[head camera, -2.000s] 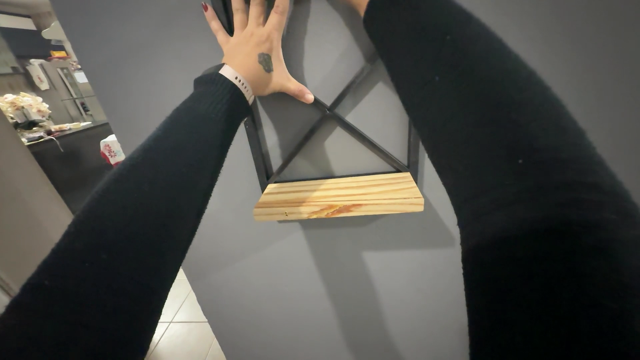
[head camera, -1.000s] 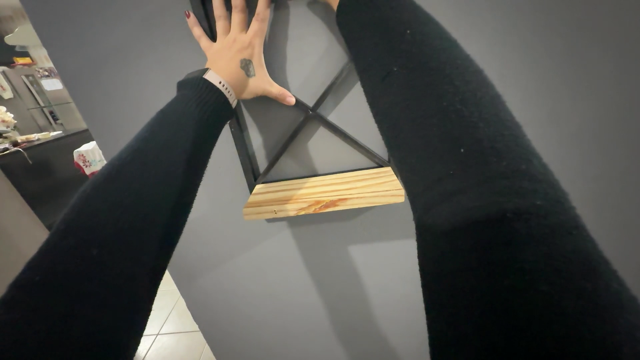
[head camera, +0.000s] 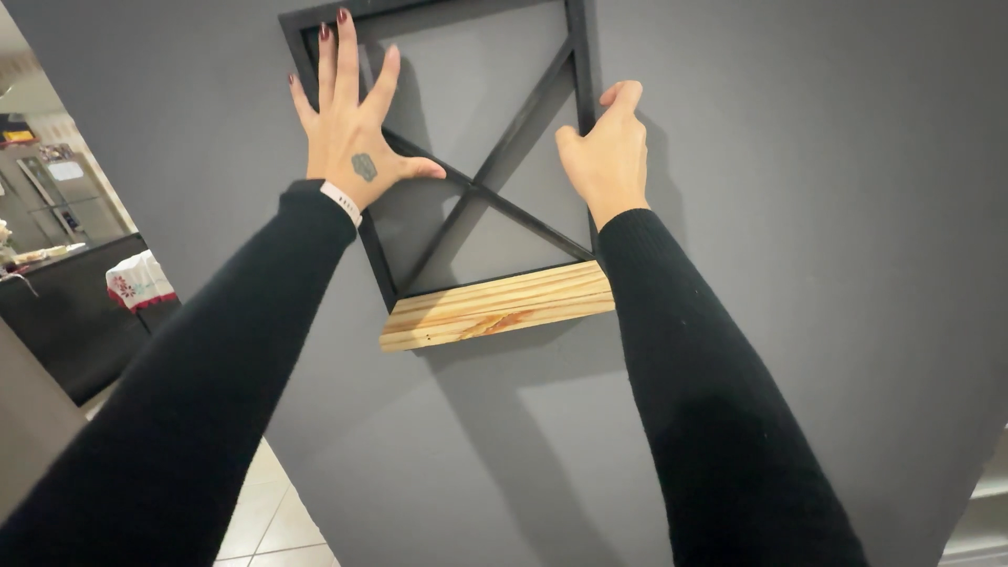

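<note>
A black frame with crossed bars stands against a grey wall, and a light wooden shelf board lies along its lower edge. Spread flat over the frame's left side is my left hand, fingers apart, its thumb beside the diagonal bar. My right hand is at the frame's right upright, with the thumb on one side and curled fingers on the other. Whether its fingers press on the upright is hard to tell.
The grey wall spreads around the frame. At the far left are a steel refrigerator, a dark counter and a white cloth with a red edge. Pale floor tiles show at lower left.
My right hand, mostly out of view at the top before, now shows lower down at the frame's right upright. The left hand stays spread on the left side. More of the frame's top shows.
</note>
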